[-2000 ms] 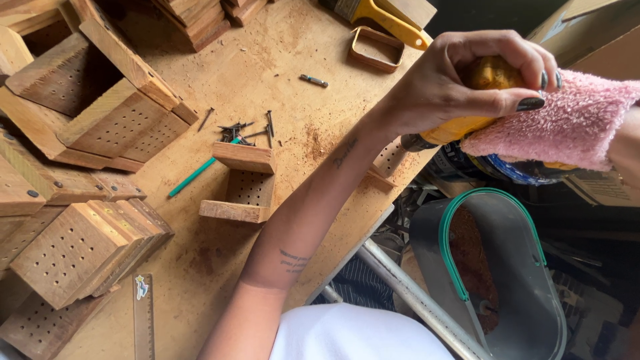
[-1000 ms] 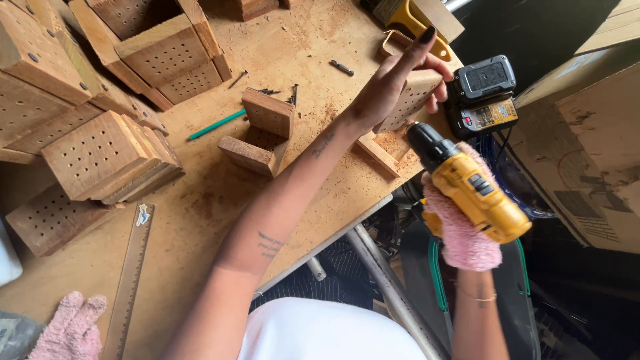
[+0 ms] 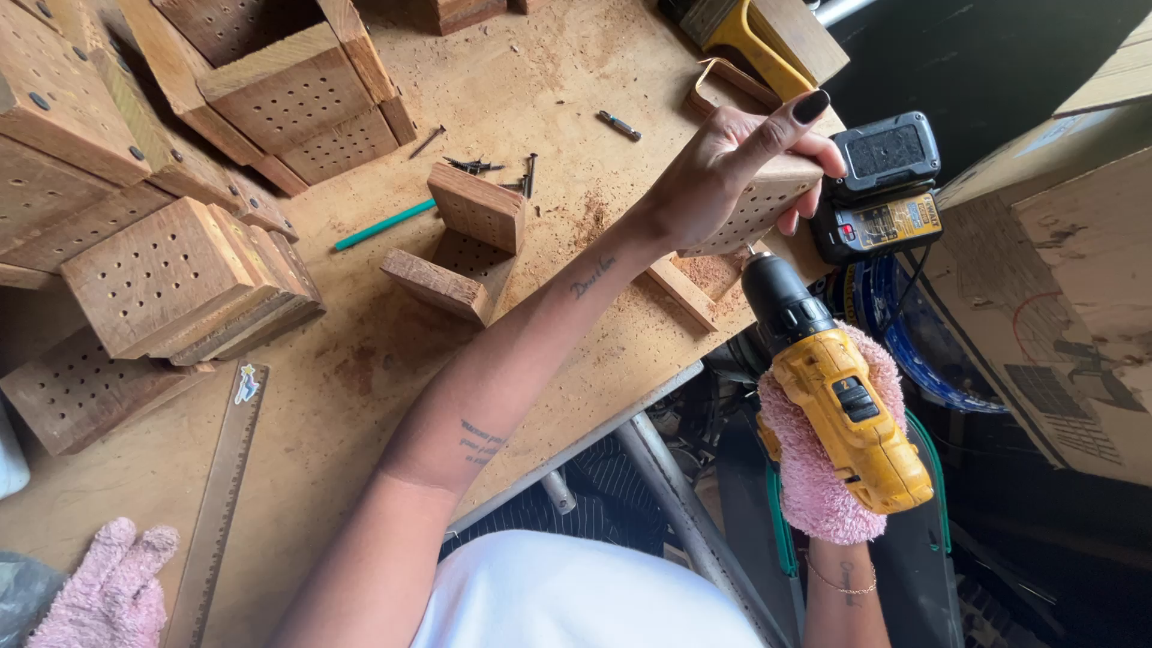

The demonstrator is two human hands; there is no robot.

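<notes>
My bare left hand (image 3: 733,162) grips a wooden block with rows of drilled holes (image 3: 751,209) at the table's right edge. In my right hand (image 3: 828,432), in a pink fuzzy glove, is a yellow and black cordless drill (image 3: 841,396). The drill's bit meets the lower edge of the block; whether it is inside a hole I cannot tell. A wooden frame piece (image 3: 681,292) lies just below the block, with sawdust about it. Left of my forearm stands a small U-shaped wooden assembly (image 3: 463,243), beside a green pencil (image 3: 384,225) and several dark screws (image 3: 529,175).
Stacked drilled blocks (image 3: 157,279) and wooden boxes (image 3: 292,99) fill the left side. A ruler (image 3: 220,504) and a pink glove (image 3: 112,585) lie lower left. A driver bit (image 3: 619,126) is near the top. A battery charger (image 3: 877,216) with battery and a cardboard box (image 3: 1080,297) are at right.
The drill has come down from the upper right to the block's lower edge. My left hand, earlier up by the drill, now holds the block. The view has shifted.
</notes>
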